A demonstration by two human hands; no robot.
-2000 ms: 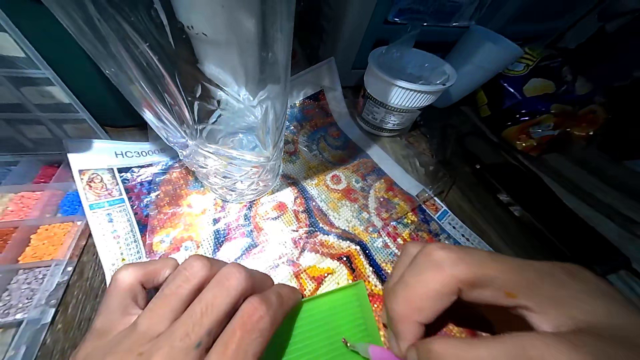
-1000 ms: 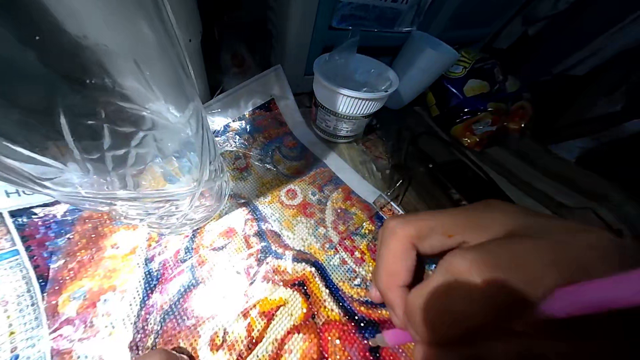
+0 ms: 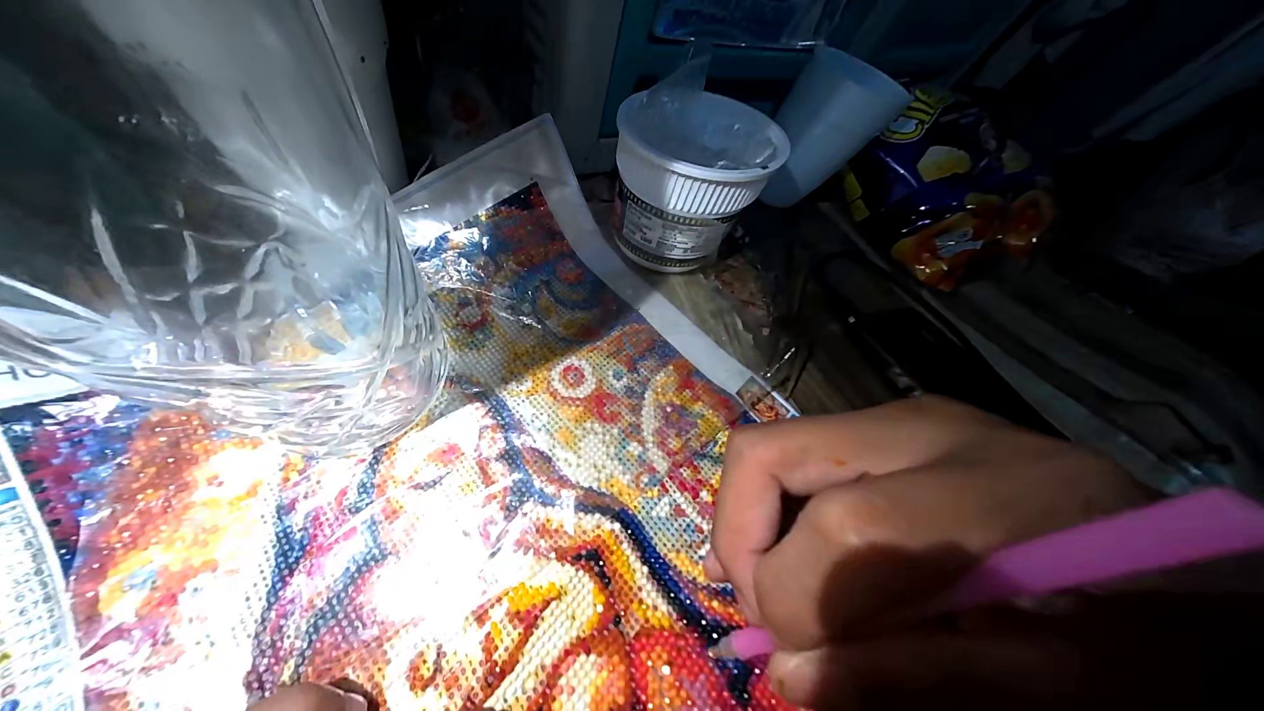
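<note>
A diamond painting canvas (image 3: pixel 592 434) with a printed white border lies under both hands, brightly lit at its centre. At the right my right hand (image 3: pixel 889 533) grips a pink diamond painting pen (image 3: pixel 1116 543), its tip down on the canvas beside a dark blue line and a red patch. Of my left hand (image 3: pixel 311 697) only fingertips show at the bottom edge, over the canvas; whether they hold anything is hidden. The green tray is out of view.
A large clear ribbed plastic container (image 3: pixel 217 247) stands on the canvas at the left. Behind the canvas are a white plastic cup with a label (image 3: pixel 691 178), a translucent tumbler (image 3: pixel 834 123) leaning beside it, and a purple snack bag (image 3: pixel 948 188) on the dark right side.
Two seconds ago both hands were at a green grooved tray, the left one on it. Now the pen tip is down on the canvas. The view has moved closer and to the right.
</note>
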